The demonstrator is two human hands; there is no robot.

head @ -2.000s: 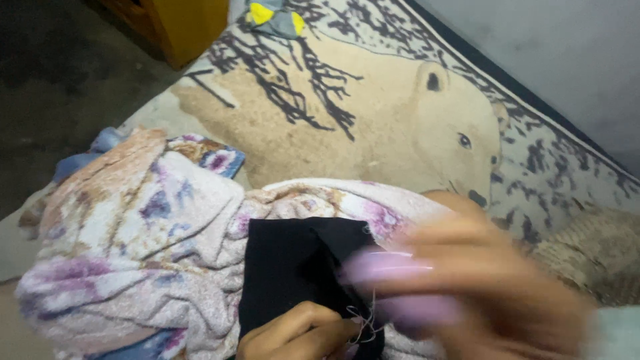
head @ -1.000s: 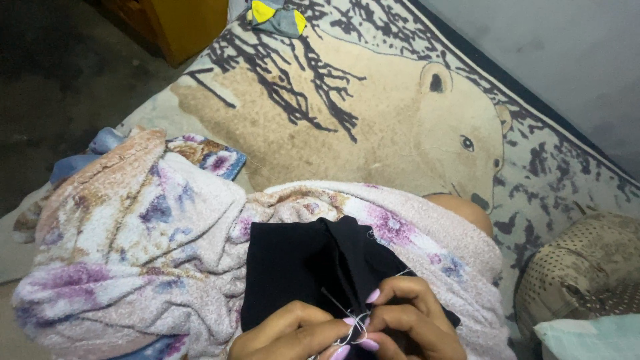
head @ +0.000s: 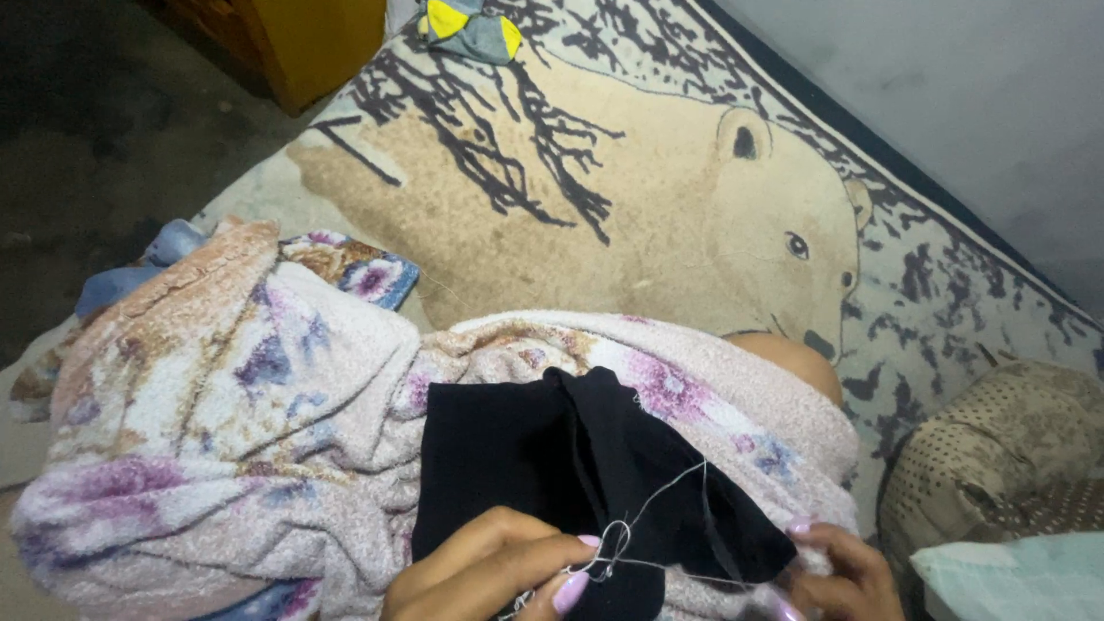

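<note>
A piece of black cloth (head: 500,457) lies folded over the lap, on a floral fleece blanket (head: 345,500). At its lower edge my left hand (head: 492,565) pinches a looped, tangled white thread (head: 614,543) between thumb and forefinger. From the loops, strands run right across the cloth towards my right hand (head: 837,573), which is at the cloth's right corner with its fingers bent and partly blurred. Whether it grips the cloth, the thread or both is not clear. No needle can be made out.
A blanket with a polar bear picture (head: 604,190) spreads beyond the lap. Grey and yellow socks (head: 474,34) lie at its top. A patterned cushion or bundle (head: 992,431) and pale green cloth (head: 1018,578) are at the right. Yellow furniture (head: 323,47) stands upper left, a wall upper right.
One second ago both hands were close together at the thread. My right hand has since moved right, away from the left, and the thread now stretches across the black cloth.
</note>
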